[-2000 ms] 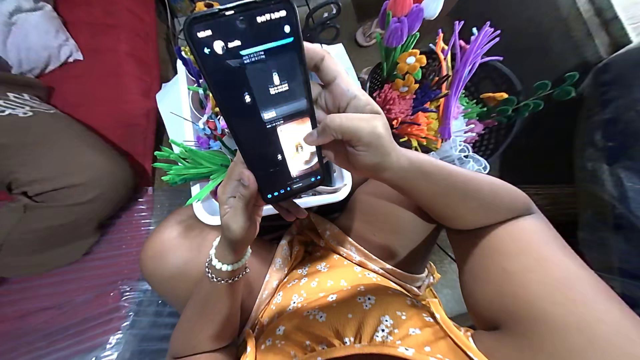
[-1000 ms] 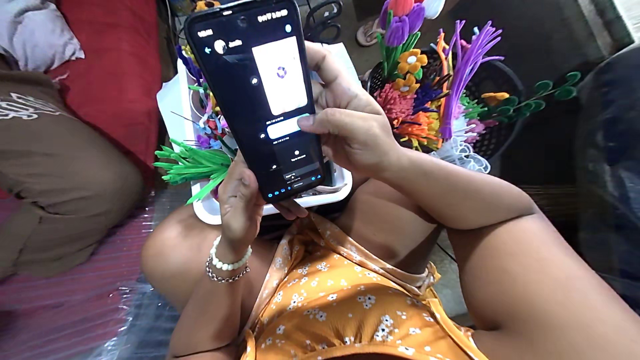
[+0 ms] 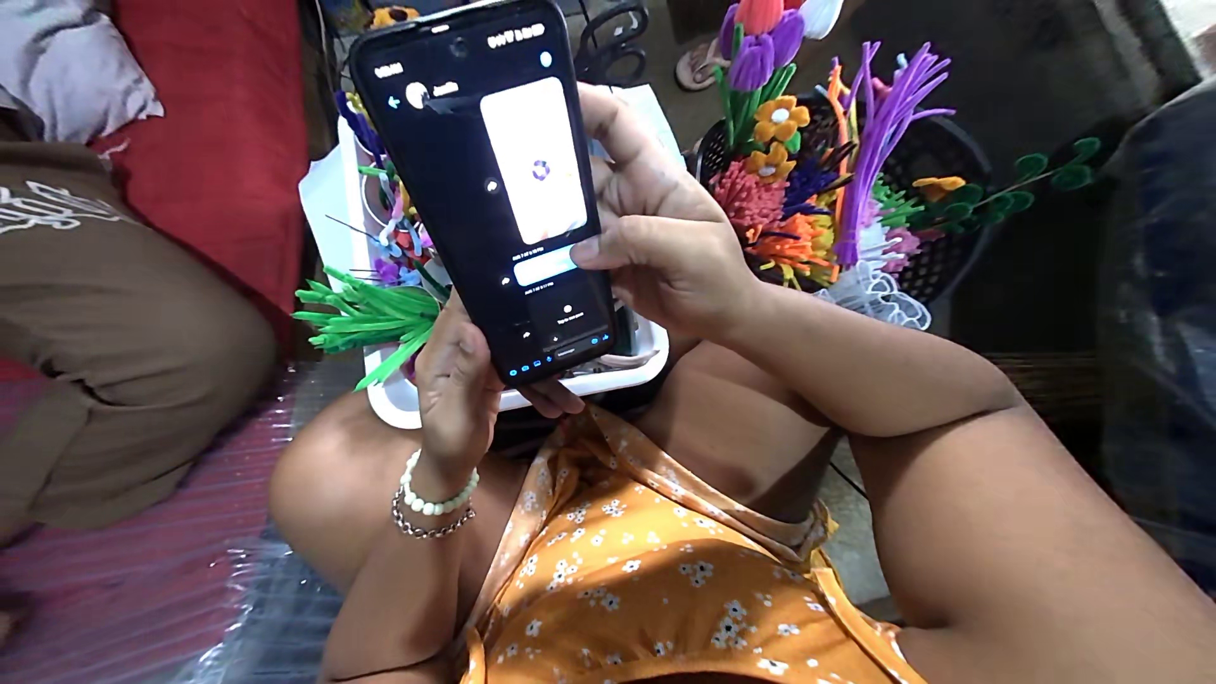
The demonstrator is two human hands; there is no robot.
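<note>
A black smartphone [image 3: 456,199] with a lit, dark-background screen is held upright over my lap. My left hand [image 3: 461,385] grips its lower left edge and bottom, with fingertips showing below it. My right hand [image 3: 665,218] supports the right edge from behind, its thumb resting on the screen. Behind the phone stands a white plastic basket [image 3: 394,404] holding craft flowers and a bundle of green pipe cleaners [image 3: 370,313]. To the right, a black perforated basket [image 3: 959,190] holds pipe-cleaner flowers, with a purple pipe-cleaner bundle [image 3: 874,152] rising from it.
Black-handled scissors [image 3: 617,43] lie beyond the phone. At left, another person's leg in brown trousers [image 3: 142,332] rests beside a red cushioned seat [image 3: 214,123]. Plastic sheeting [image 3: 256,608] covers the surface at lower left. A dark, plastic-covered object [image 3: 1164,332] stands at far right.
The screen content has scrolled since the earliest frame, where a bright picture lay beneath my right thumb. Both hands keep nearly the same hold on the phone.
</note>
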